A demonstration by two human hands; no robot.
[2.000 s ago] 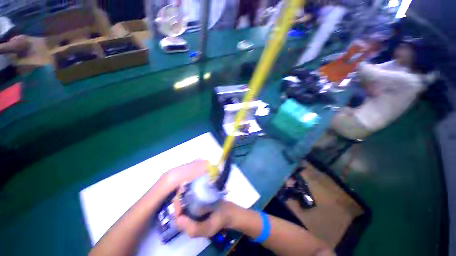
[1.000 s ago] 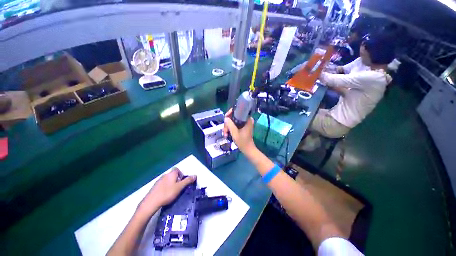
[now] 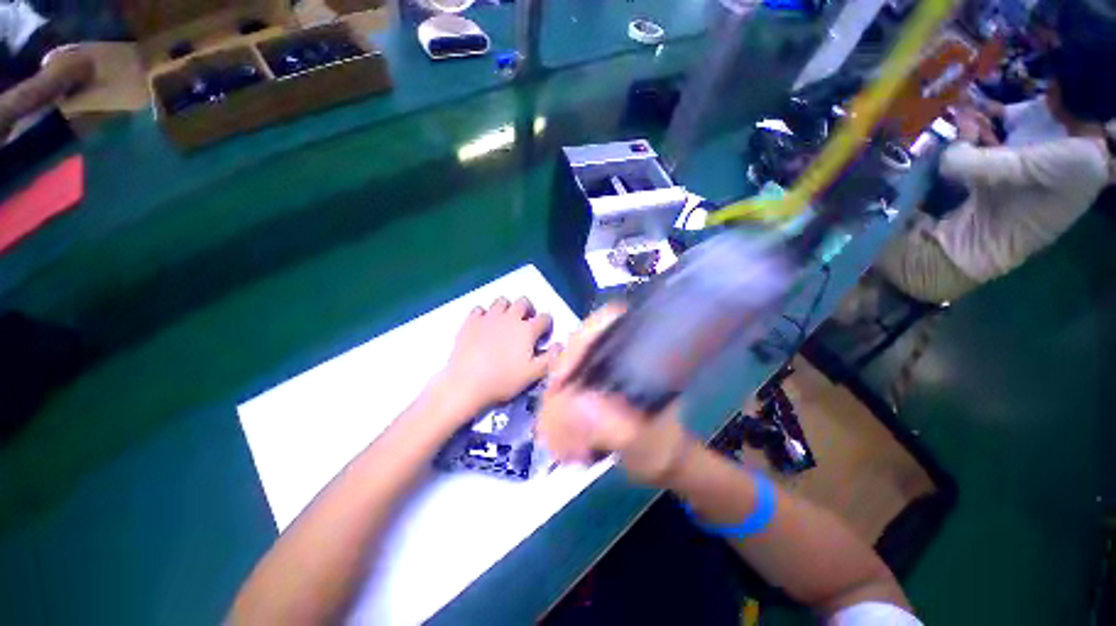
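A black device housing (image 3: 499, 443) with pale inner parts lies on the white work mat (image 3: 355, 404), partly hidden under my hands. My left hand (image 3: 499, 349) rests on its far end, fingers bent over it. My right hand (image 3: 600, 410) is closed around the grey electric screwdriver (image 3: 691, 320), which is blurred and tilted up to the right. The screwdriver's tip is hidden behind my right hand, so I cannot tell whether it touches the housing. The yellow cord (image 3: 857, 122) runs from its top end.
A screw feeder (image 3: 627, 202) stands behind the mat. A divided cardboard box (image 3: 275, 98) holds black parts on the far side. A lined tray (image 3: 863, 459) with black units is low at right. A person (image 3: 1034, 184) sits at the right. Another person's hand (image 3: 43, 92) is at upper left.
My right hand has brought the screwdriver back from the feeder to the housing, and it has tilted. My left hand still rests on the housing. The camera view has also shifted.
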